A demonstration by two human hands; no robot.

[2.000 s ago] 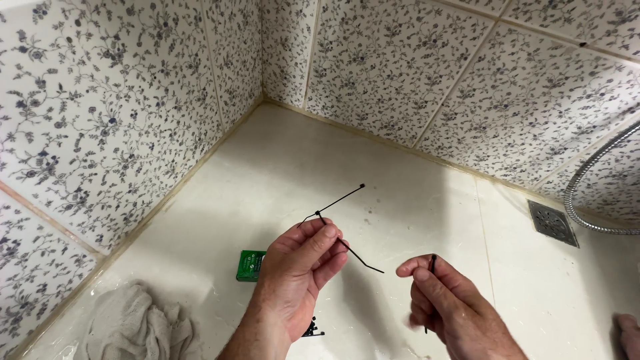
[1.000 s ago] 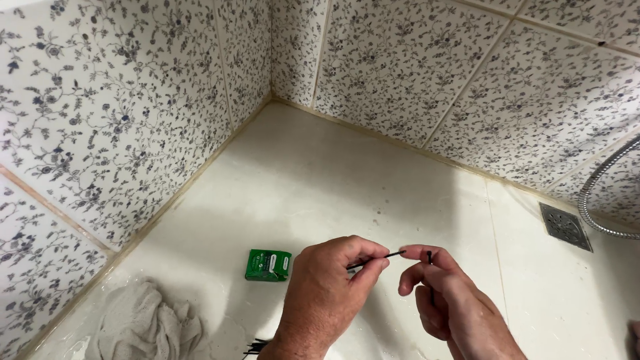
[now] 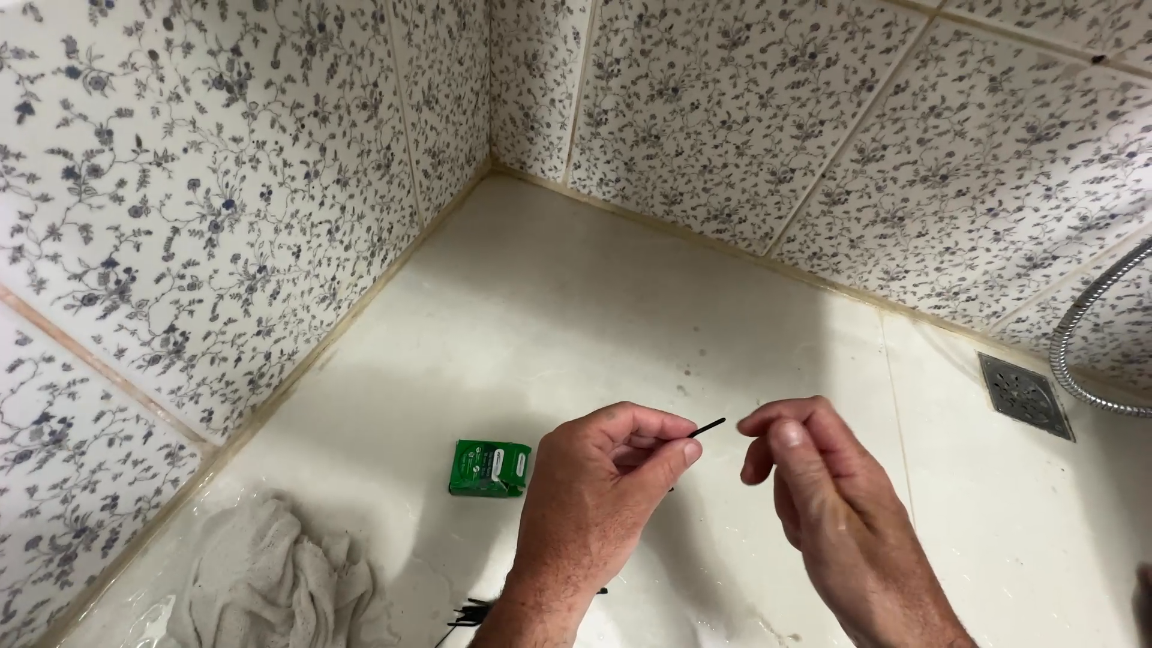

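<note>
My left hand (image 3: 612, 504) is pinching a thin black cable tie (image 3: 708, 427) between thumb and forefinger; one end sticks out toward the right, and the rest is mostly hidden by the fingers. Just to the right is my right hand (image 3: 837, 513), apart from the tie, its thumb lying near the curled fingers. No object shows in it, but the inside of its grip is hidden. Partly behind my left forearm, a bunch of black cable ties (image 3: 472, 614) lies on the pale floor. A small green box (image 3: 489, 468) sits left of my left hand.
A crumpled greyish cloth (image 3: 274, 576) lies at the lower left. Floral tiled walls (image 3: 720, 108) meet in a corner beyond the floor (image 3: 558, 261). At the right are a square metal drain grate (image 3: 1026, 396) and a metal shower hose (image 3: 1066, 333).
My hands came close together around a black tie a second ago and are apart now. The black tie seen in my right hand earlier no longer shows there.
</note>
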